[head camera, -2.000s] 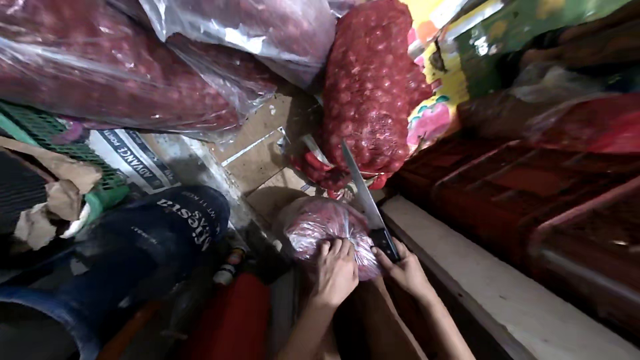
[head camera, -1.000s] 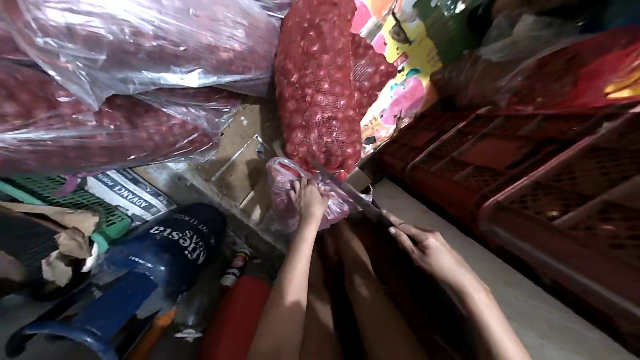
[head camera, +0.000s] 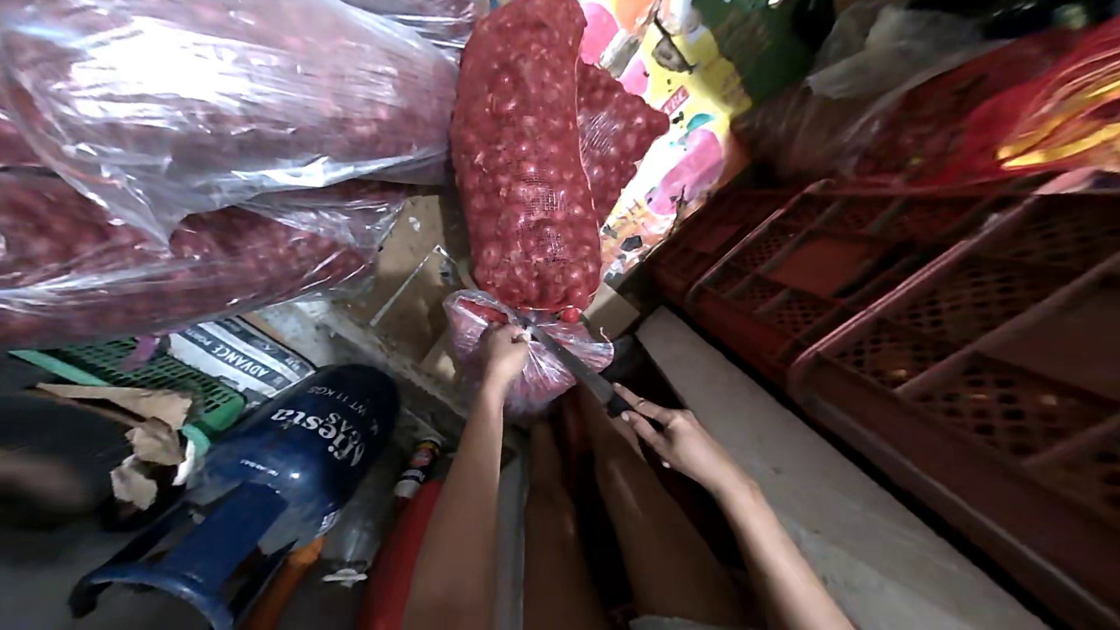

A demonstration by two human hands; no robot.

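Note:
My left hand [head camera: 506, 354] grips the gathered upper part of a clear plastic bag [head camera: 538, 381] with reddish contents, low in the middle of the view. My right hand [head camera: 662, 429] holds a long knife [head camera: 569, 360] by its black handle. Its blade points up and left across the bag, with the tip close to my left fingers. Just beyond the bag, a full red mesh sack of small red onions [head camera: 529, 175] stands with its lower end close to the blade. Whether the blade touches the sack or the plastic I cannot tell.
Large plastic-wrapped sacks of onions [head camera: 236, 114] lie at upper left. A blue gas cylinder [head camera: 297, 446] and a green plastic crate [head camera: 157, 376] are at lower left. Red plastic crates [head camera: 875, 289] line the right, beside a pale ledge [head camera: 787, 472]. Cardboard [head camera: 420, 254] lies behind the bag.
Two seconds ago both hands were close together on the bag with the knife pointing upward. Now my right hand is farther from my left, and the blade slants across the bag's top.

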